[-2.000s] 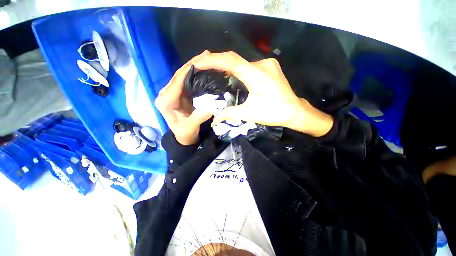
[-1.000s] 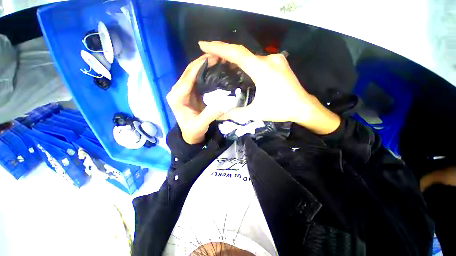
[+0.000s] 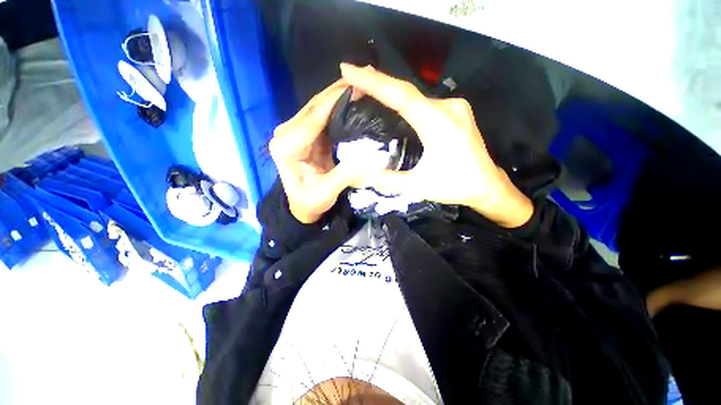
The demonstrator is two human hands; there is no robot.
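A figurine [image 3: 365, 155] with black hair, a white face and black-and-white clothing is held upright close in front of my chest. My left hand [image 3: 305, 162] curves around its left side, thumb near the white face. My right hand [image 3: 452, 148] curves around its right side, thumb across the front below the face. The fingers of both hands arch around the black hair piece [image 3: 370, 120], and my fingertips meet above it. A dark pointed tip of hair rises at the left. My thumbs hide part of the face and body.
A large blue parts bin [image 3: 146, 178] at the left holds white discs with black lumps and cords, and a pale liner sheet [image 3: 215, 142]. Blue bins [image 3: 87, 217] stand beyond it at the lower left. Another blue bin [image 3: 605, 150] is at the right. Another person's arm [image 3: 692, 291] shows at the right edge.
My hands and the figurine have shifted slightly right in view, still in the same hold. The large blue bin sits slightly higher and further left in view than one second ago.
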